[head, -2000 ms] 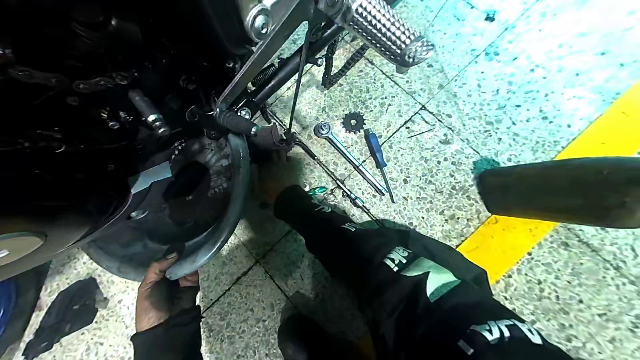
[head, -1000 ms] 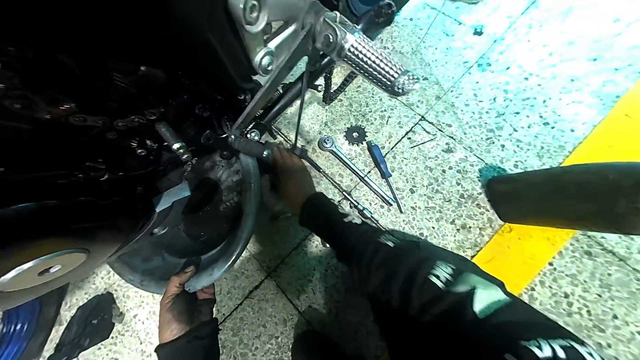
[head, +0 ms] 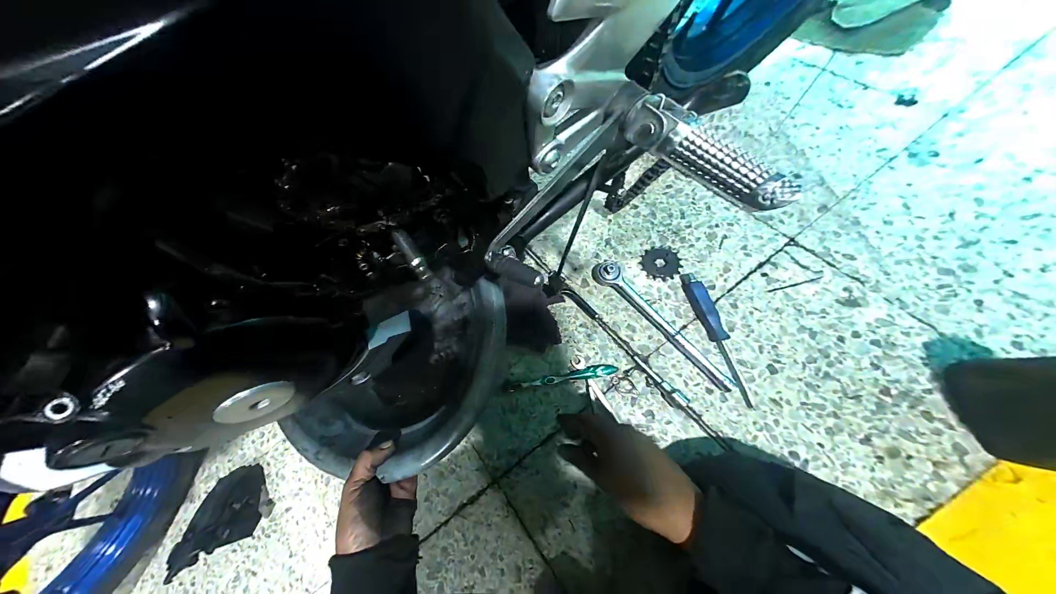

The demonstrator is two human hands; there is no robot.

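Note:
My left hand [head: 373, 495] grips the near rim of a round grey pan [head: 487, 363], its thumb over the edge. The pan sits under the lower side of a motorcycle, below the gear lever [head: 518, 271]. My right hand [head: 631, 474] is over the floor to the right of the pan, fingers curled; whether something is between them cannot be told. Just beyond its fingers lie a green-handled tool [head: 590, 374] and a small pale metal piece [head: 601, 399]. Farther off lie a ratchet wrench [head: 664, 326], a blue-handled screwdriver [head: 705, 309] and a toothed sprocket [head: 660, 263].
A ribbed metal footpeg [head: 726, 165] juts out above the floor. A thin dark rod or cable [head: 627, 351] runs across the tiles. A black cloth or bag [head: 221, 516] lies at lower left, by a blue wheel rim [head: 124, 528]. A dark rounded object [head: 1002, 408] stands at right.
My right hand has moved away from beside the gear lever and the pan's edge, down and toward me over the floor. My left hand still grips the pan.

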